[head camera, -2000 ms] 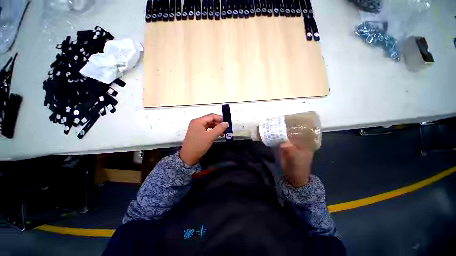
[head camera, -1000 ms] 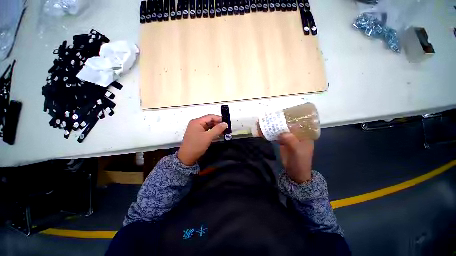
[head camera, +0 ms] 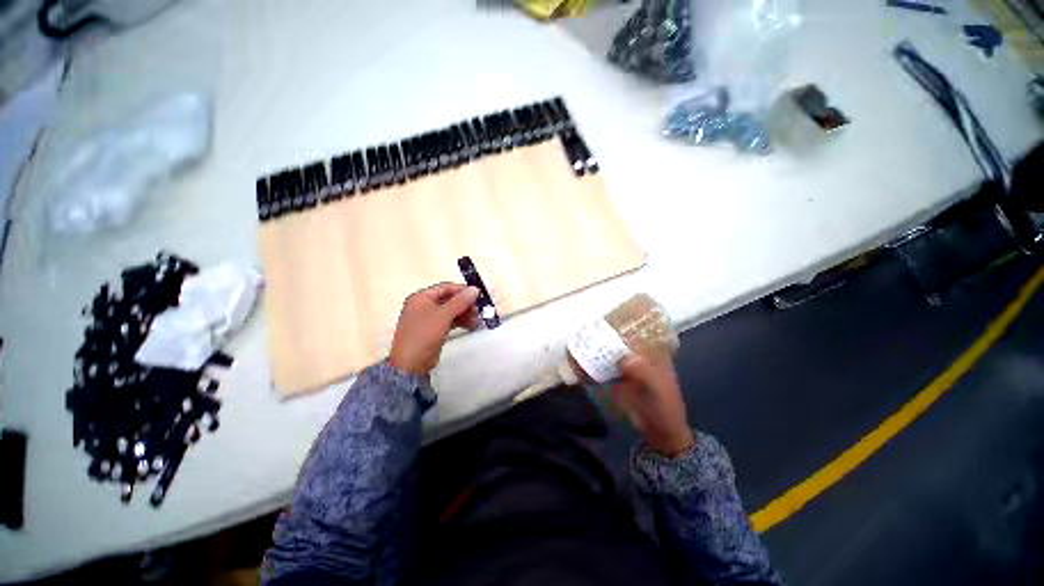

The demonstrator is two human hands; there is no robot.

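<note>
My left hand (head camera: pixel 427 324) holds a black tab (head camera: pixel 476 292) with a pale round spot at its lower end, above the near edge of the plywood board (head camera: pixel 343 275). My right hand (head camera: pixel 656 401) holds the clear glue bottle (head camera: pixel 624 339) with brownish contents and a white label. Its pale nozzle (head camera: pixel 538 390) points left, apart from the tab. A row of black tabs (head camera: pixel 412 155) lies along the board's far edge, with a short second row (head camera: pixel 578 152) at its right end.
A pile of black tabs (head camera: pixel 137 378) lies left of the board, with a crumpled white wad (head camera: pixel 204 321) on it. Blue-grey small parts (head camera: pixel 719 121), a dark bag (head camera: pixel 654 44) and a small open box (head camera: pixel 807 118) stand far right. Clear plastic (head camera: pixel 132 160) lies far left.
The view has turned and shifted. My left hand has carried the tab away from the nozzle and over the board's near edge. My right hand still holds the bottle, its nozzle now tipped lower.
</note>
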